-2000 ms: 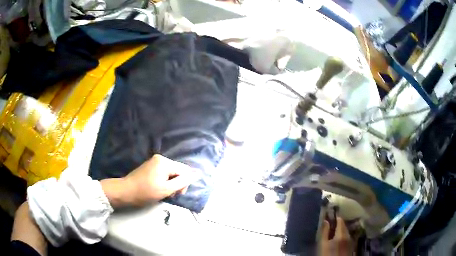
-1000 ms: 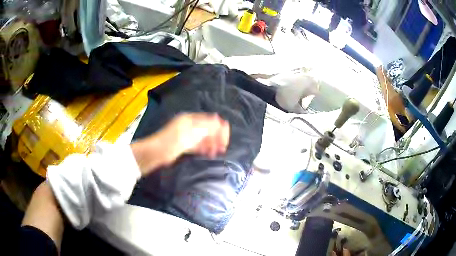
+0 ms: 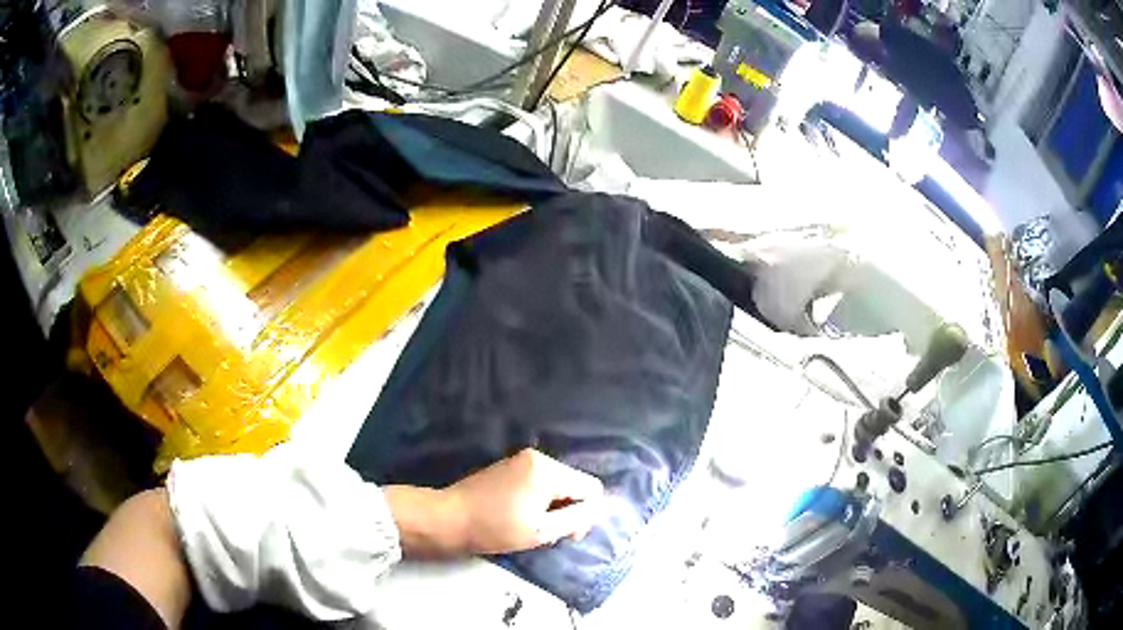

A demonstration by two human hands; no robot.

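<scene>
A dark garment panel [image 3: 579, 332] lies spread on the white machine table, its near right corner brightly lit and shiny. My left hand [image 3: 523, 505], in a white sleeve cover [image 3: 277, 535], rests on the panel's near part with its fingers curled down. Whether the fingers pinch the cloth cannot be seen. The lockstitch machine head [image 3: 917, 566] is at the lower right, cut off by the frame edge, with glare around the needle area. My right hand is out of view.
A yellow taped bundle [image 3: 203, 332] stands left of the table with dark cloth [image 3: 271, 179] on it. A knob-topped post [image 3: 930, 363] rises behind the head. Yellow [image 3: 698, 96] and red [image 3: 727, 115] spools are at the back, near a white wall clock-like dial [image 3: 113, 80].
The view has swung left. My left hand lifted over the middle of the panel, then came down on its near part. My right hand and the phone have left the picture.
</scene>
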